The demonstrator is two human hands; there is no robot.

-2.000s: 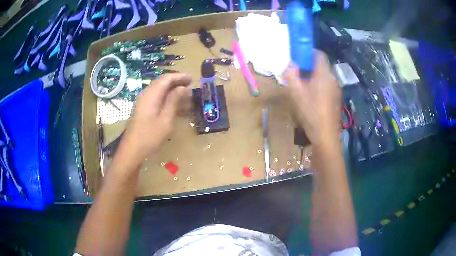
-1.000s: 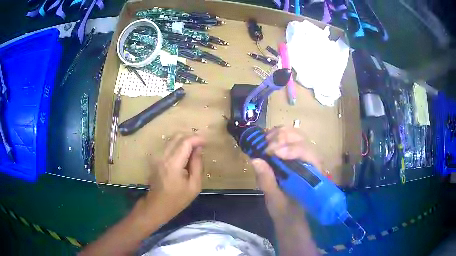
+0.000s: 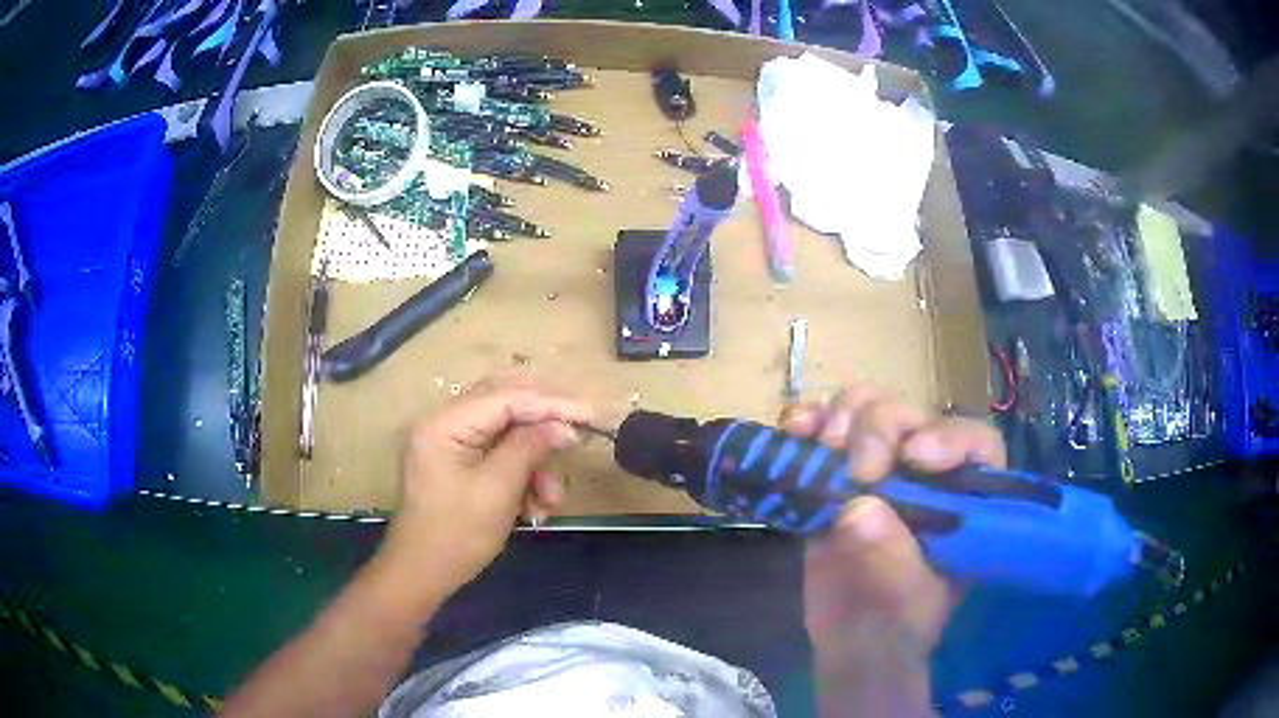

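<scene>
My right hand is closed around the blue electric screwdriver, which points left with its black ribbed front over the tray's near edge. My left hand has thumb and fingertips together at the thin tip of the driver bit; whether a screw is between them is too small to tell. The purple housing with a dark end stands in the black fixture block, with a turquoise part and thin red wires at its lower end. Neither hand touches it. Tiny screws lie on the cardboard.
The shallow cardboard tray also holds circuit boards, a tape roll, a black bar, a pink stick, a white cloth and a thin silver strip. A blue bin stands left. Purple shells lie beyond.
The screwdriver has come down from the upper right, reached beside the fixture, then drawn back toward me. My left hand has moved from the fixture to the driver tip.
</scene>
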